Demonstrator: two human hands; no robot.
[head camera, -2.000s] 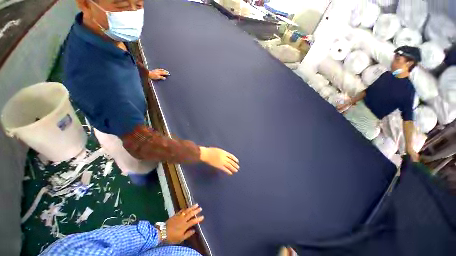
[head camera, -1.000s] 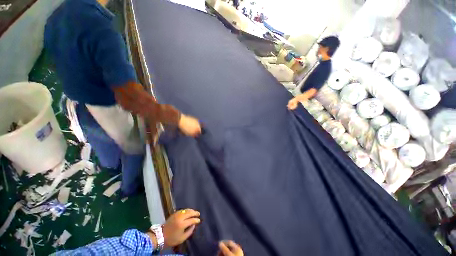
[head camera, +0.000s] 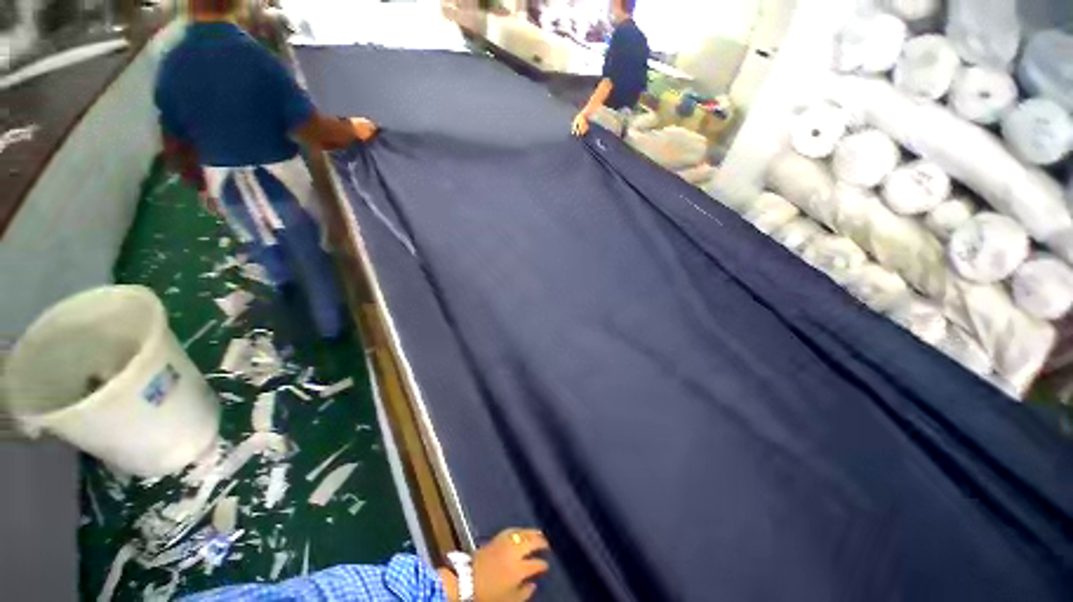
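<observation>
The dark navy fabric ply lies over the long table, with long ripples running away from me. Its far end is held by two people, one on each side. A pale selvedge line runs along the left side of the lay. My left hand, with a ring and a watch, rests on the cloth near the table's left edge at the bottom. Its fingers are bent; whether they pinch the cloth cannot be told. My right hand is not in view.
A person in blue stands in the left aisle; another person is at the far right side. A white bucket and scraps are on the green floor. Wrapped rolls are stacked at the right.
Both people have moved toward the far end, drawing the ply along over the lay. My right hand, whose fingertips showed at the bottom edge, has left the picture. My left hand stays by the edge.
</observation>
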